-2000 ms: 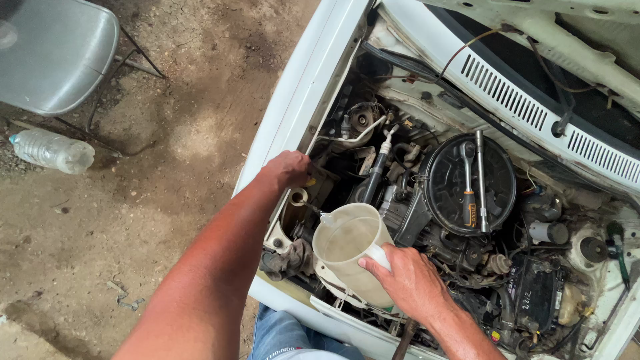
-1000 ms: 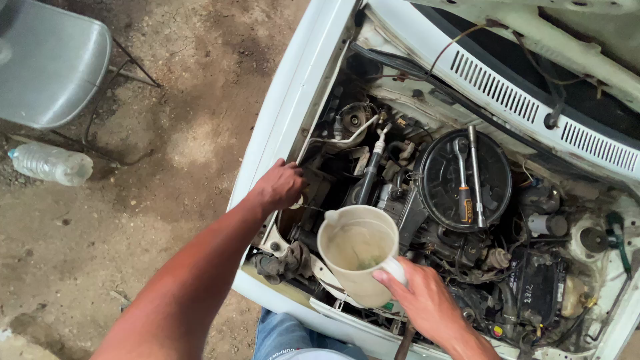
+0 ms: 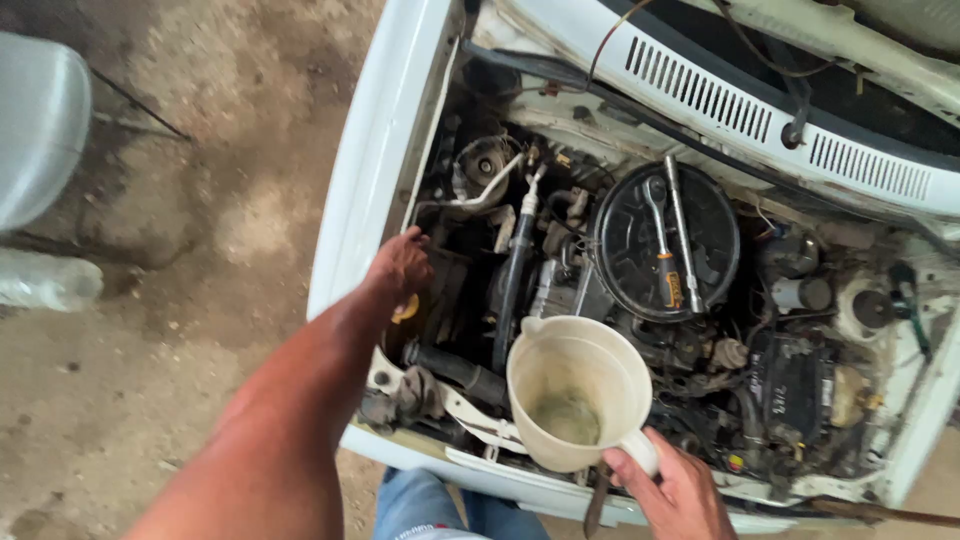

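Note:
My right hand (image 3: pixel 667 480) grips the handle of a cream plastic pitcher (image 3: pixel 577 390), held over the front edge of the car's engine bay. Some cloudy liquid lies at its bottom. My left hand (image 3: pixel 405 262) is at the inner edge of the white fender (image 3: pixel 375 150); its fingers are partly hidden and whether it holds anything is unclear. Just below that hand shows a yellow cap (image 3: pixel 406 309). A black round air cleaner cover (image 3: pixel 630 247) carries a ratchet wrench (image 3: pixel 660 240) with an orange and black handle and a metal extension bar (image 3: pixel 682 232).
A car battery (image 3: pixel 795 390) sits at the bay's right side. A black hose (image 3: pixel 457 371) runs left of the pitcher. A grey chair (image 3: pixel 41 127) and a clear plastic bottle (image 3: pixel 49 281) are on the dirt floor at left. The raised hood (image 3: pixel 885 67) is at upper right.
My left hand has moved up along the fender's inner edge. The liquid in the pitcher stands lower than two seconds ago. The view has come closer to the engine bay.

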